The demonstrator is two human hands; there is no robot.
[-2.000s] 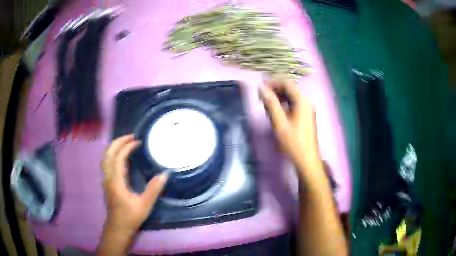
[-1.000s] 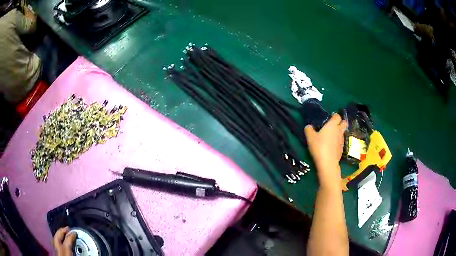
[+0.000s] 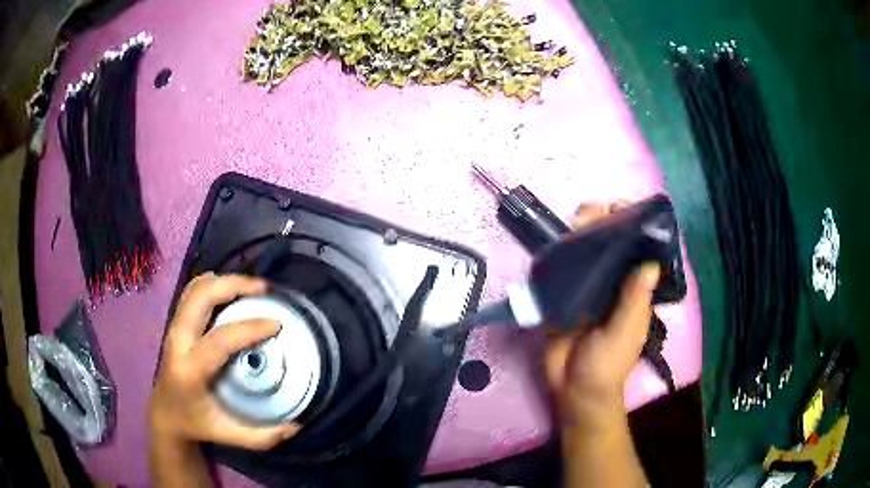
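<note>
The speaker driver's silver-grey magnet [image 3: 262,357] faces up over a black square panel [image 3: 348,233], turned at an angle on the pink mat. My left hand [image 3: 215,372] curls around the magnet. My right hand [image 3: 601,353] grips a dark, thick-bodied bottle or tool [image 3: 596,267], partly blurred. Its whitish collar and blurred thin front point left over the panel's right edge; contact is unclear. A thin black strip [image 3: 415,305] lies across the driver and panel. The electric screwdriver [image 3: 529,214] lies behind my right hand, partly hidden.
A loose pile of yellowish terminal pieces [image 3: 401,43] lies at the mat's far edge. Black leads with red tips [image 3: 110,181] and an open clear bag [image 3: 72,386] are at left. On the green bench are a longer cable bundle [image 3: 754,219], crumpled wrap [image 3: 825,253] and a yellow soldering gun [image 3: 811,448].
The view has swung back from the green bench to the panel. My right hand has come from the bench over the mat with the dark object. My left hand stays at the magnet.
</note>
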